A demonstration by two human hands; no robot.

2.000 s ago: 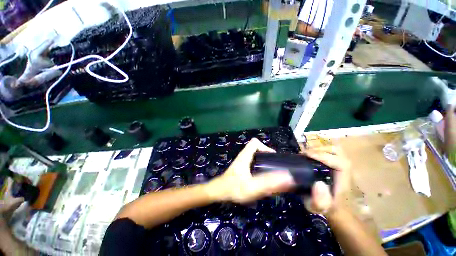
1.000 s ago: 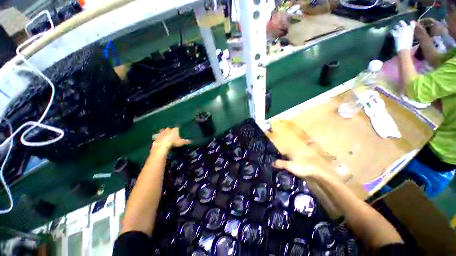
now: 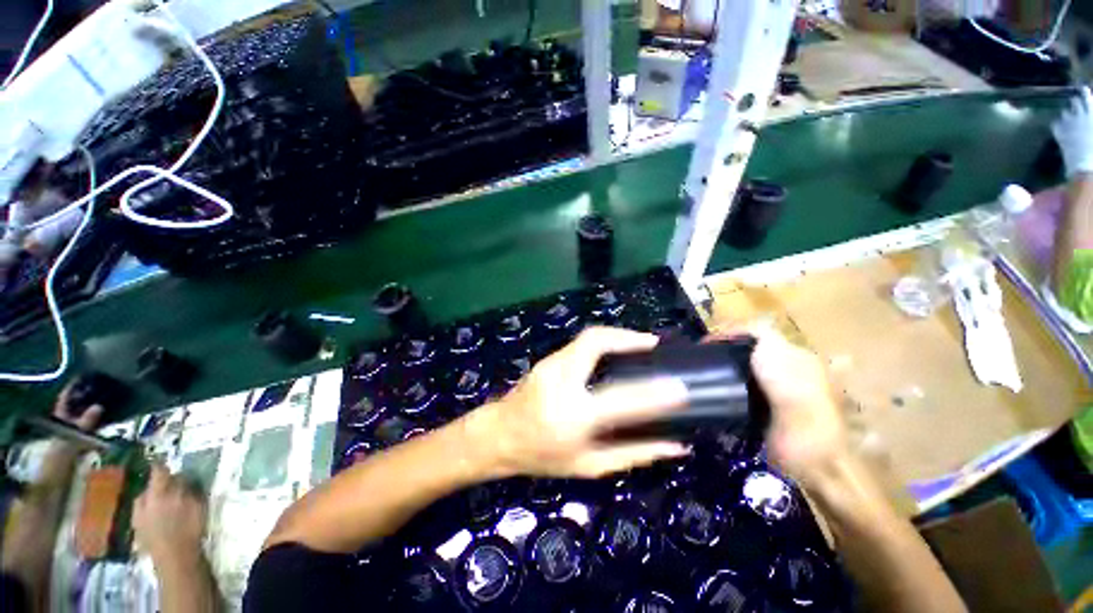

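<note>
A matte black cylindrical unit (image 3: 689, 381) lies on its side between my hands, above the glossy black blister tray (image 3: 557, 553) with its round pockets. My left hand (image 3: 575, 413) holds the unit's left part, with fingers above and below it. My right hand (image 3: 791, 401) is closed around its right end. The unit and fingers are slightly blurred. The unit's right end face is hidden by my right hand.
Several black cylinders stand on the green conveyor (image 3: 479, 258) behind the tray. A pale perforated post (image 3: 725, 144) rises at the tray's far right corner. Another person's hands are at left by an orange-brown block (image 3: 98, 513). At right are a tan board (image 3: 863, 347), bottle and white glove.
One second ago my hands were empty and apart, one near the belt, one at the tray's right edge. Now both hold a black cylinder over the tray. The view has turned.
</note>
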